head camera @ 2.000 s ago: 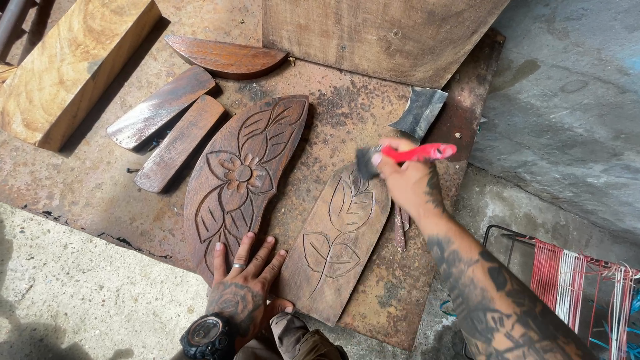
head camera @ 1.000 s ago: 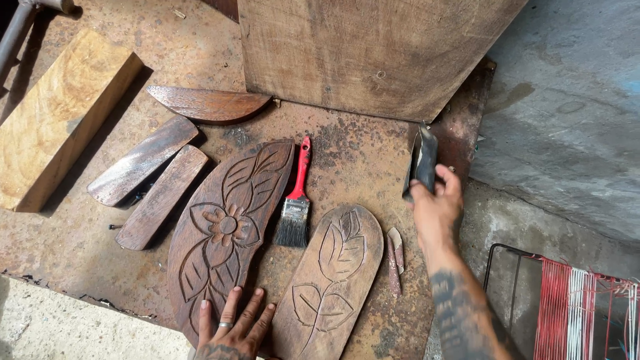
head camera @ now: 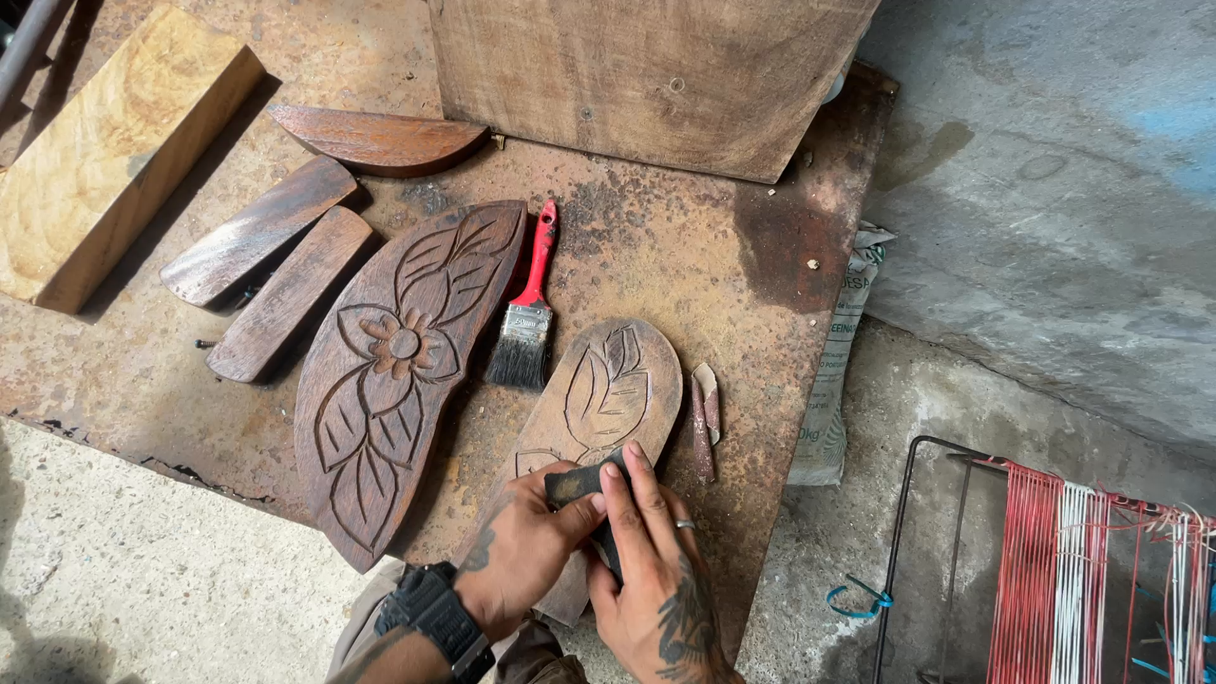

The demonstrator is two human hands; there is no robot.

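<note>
Both hands meet over the lower part of a rounded, flat wooden piece (head camera: pixel 608 389) carved with leaves. My left hand (head camera: pixel 522 551), with a black watch at its wrist, pinches a dark folded sheet, apparently sandpaper (head camera: pixel 573 483). My right hand (head camera: pixel 655 560), with a ring and a tattoo, presses its fingers and thumb on the same sheet. Part of the sheet is hidden under the fingers. To the left lies a larger curved wooden piece (head camera: pixel 404 380) carved with a flower and leaves. A red-handled paintbrush (head camera: pixel 530 304) rests between the two carved pieces, its bristles toward me.
A light wood block (head camera: pixel 123 152), two narrow wooden pieces (head camera: pixel 261 228) (head camera: pixel 290 294) and a half-moon piece (head camera: pixel 385 141) lie at left. A wooden panel (head camera: pixel 646 76) is at the back. Rolled scraps (head camera: pixel 705 418) lie right of the carving. Beyond the rusty tabletop stands a corded metal frame (head camera: pixel 1035 560).
The brush went from my right hand to the tabletop. My right hand has brought the dark sheet from the table's right side to the smaller carving, where my left hand has also gripped it.
</note>
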